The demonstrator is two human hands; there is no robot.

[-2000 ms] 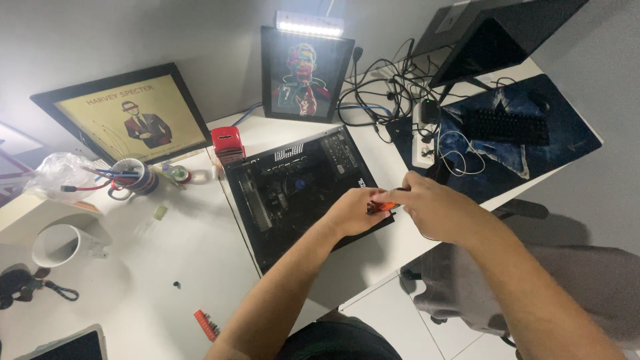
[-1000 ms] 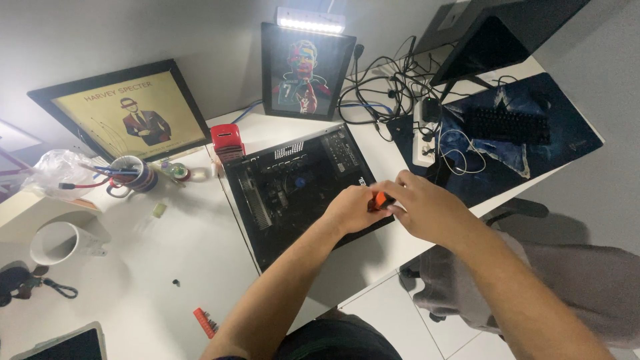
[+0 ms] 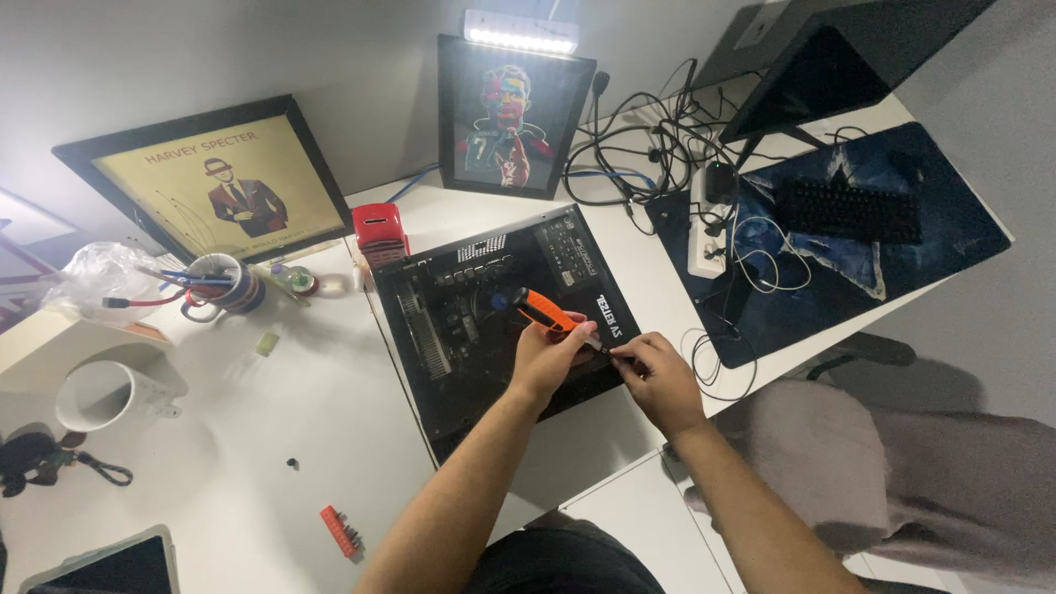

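A black computer case (image 3: 503,305) lies flat on the white desk, its inner parts showing through the side panel. Over its right part, my left hand (image 3: 549,355) grips an orange and black screwdriver (image 3: 546,312), handle pointing up and left. My right hand (image 3: 660,379) has its thumb and fingertips pinched at the screwdriver's tip, by the case's right edge. Whether a screw sits between those fingertips is too small to tell. A red bit holder (image 3: 338,530) with several bits and a small black piece (image 3: 293,464) lie on the desk at the lower left.
Behind the case stand a red tin (image 3: 381,235) and two framed pictures. Tangled cables and a white power strip (image 3: 707,239) are at its right, beside a keyboard (image 3: 850,210) on a dark mat. Mugs and a tablet (image 3: 115,569) are at the left; a chair (image 3: 800,462) is at the right.
The screwdriver was between both hands; now its handle shows upright-tilted in my left hand. My right hand has moved slightly down and right, to the tool's tip.
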